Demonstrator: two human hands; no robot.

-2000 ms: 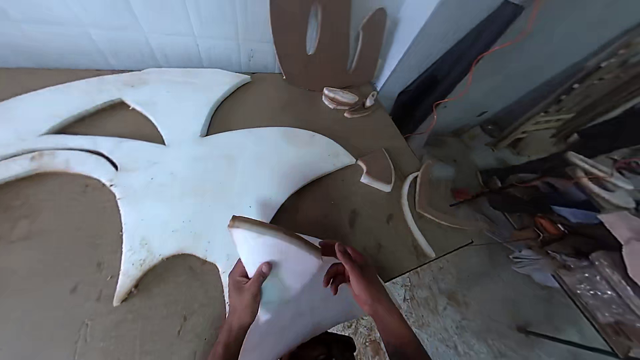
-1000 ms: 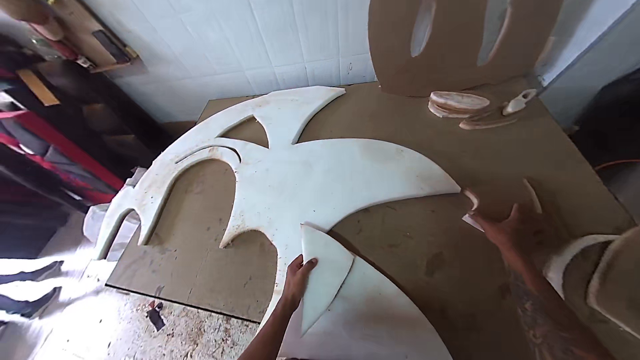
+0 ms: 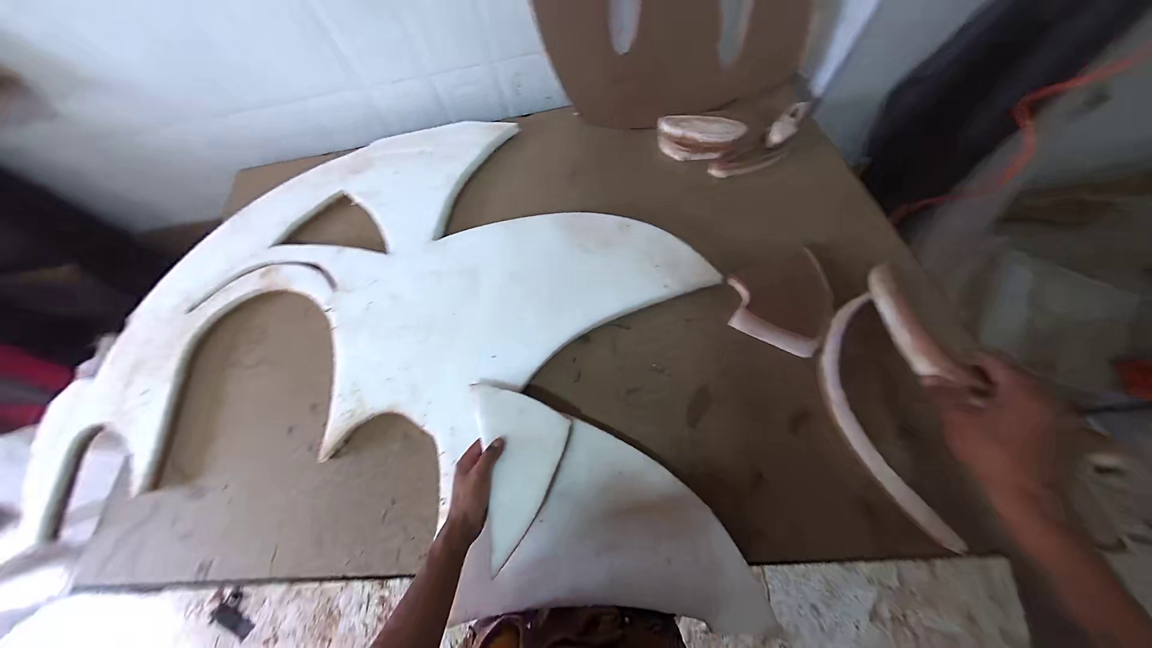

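A large white curved cut-out panel (image 3: 504,288) lies flat on a brown board-topped table. My left hand (image 3: 477,481) grips the left edge of a small white pointed piece (image 3: 522,450), which rests over the panel's lower part. At the right, my right hand (image 3: 999,418) is closed on a curved pale-edged piece (image 3: 904,328), blurred by movement. Just left of that piece lies a thin curved strip (image 3: 850,409). A brown piece with a pale rim (image 3: 783,306) sits by the panel's right tip.
Several small rounded offcuts (image 3: 702,135) lie at the back. Behind them a brown board with slots (image 3: 666,63) leans by the white wall. An orange cord (image 3: 1026,135) hangs at the right. The tabletop edge (image 3: 270,583) runs along the front.
My right hand has moved from beside the brown piece near the panel's tip to the far right, and now holds a curved piece. My left hand stays on the small pointed piece.
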